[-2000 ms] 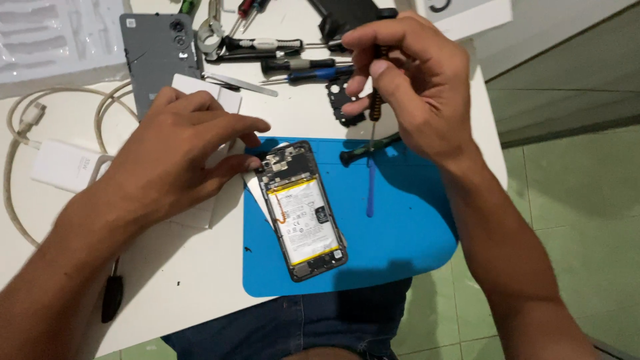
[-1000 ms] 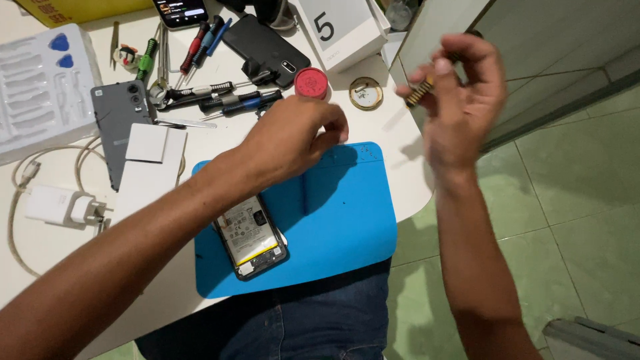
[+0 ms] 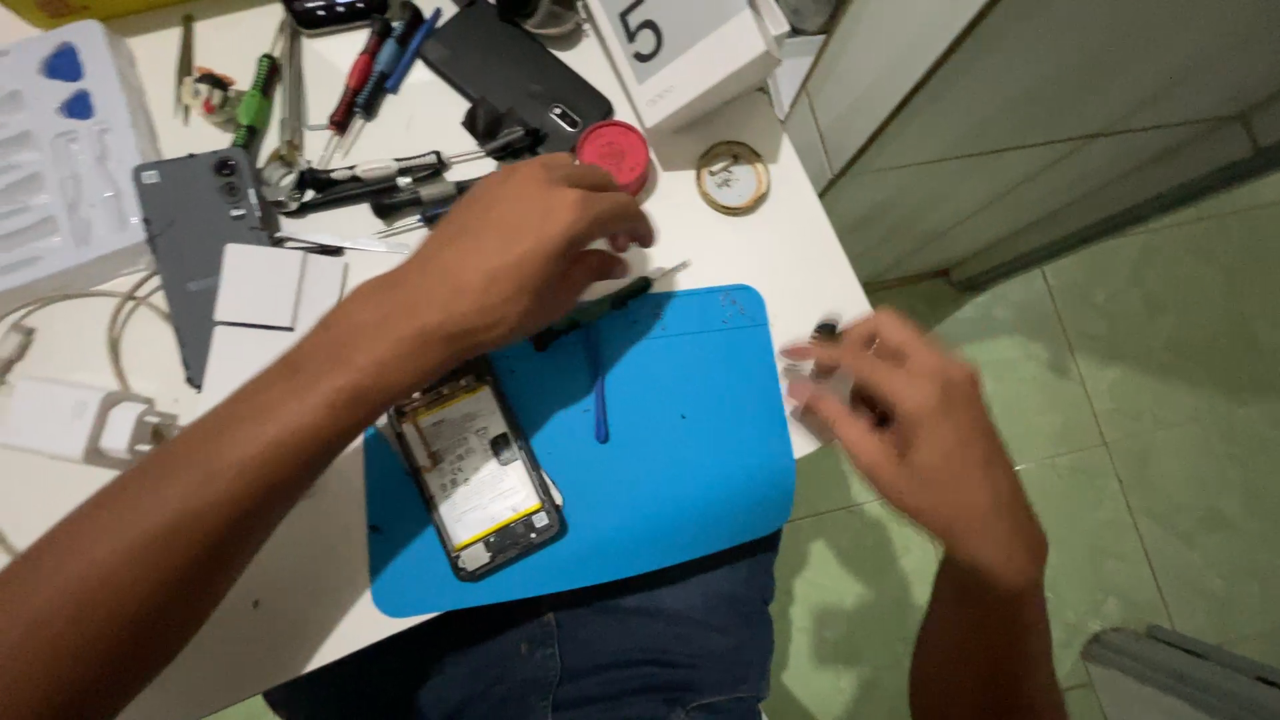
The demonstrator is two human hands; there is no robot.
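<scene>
On the blue mat (image 3: 680, 480) lies an opened smartphone (image 3: 480, 470), its battery showing and its upper end hidden under my left forearm. A blue plastic pry tool (image 3: 599, 395) and a dark green screwdriver (image 3: 620, 300) are right of the phone. My left hand (image 3: 550, 240) hovers near that screwdriver and a round red lid (image 3: 613, 157), fingers curled loosely; whether it touches anything is unclear. My right hand (image 3: 885, 400), blurred, is at the table's right edge with fingers apart. A small dark-topped thing (image 3: 825, 330) shows by its fingertips; whether they hold it is unclear.
Several screwdrivers (image 3: 360, 85), a black phone or case (image 3: 520, 75) and a white box (image 3: 685, 60) are at the back. A round dish (image 3: 733, 178) holds small parts. Left are a grey phone back cover (image 3: 205, 240), a white charger (image 3: 75, 425) and a plastic tray (image 3: 70, 150).
My left hand has moved from the opened phone towards the red lid. My right hand, earlier holding a screwdriver with a coiled grip, has lowered to the table's right edge. The view has shifted.
</scene>
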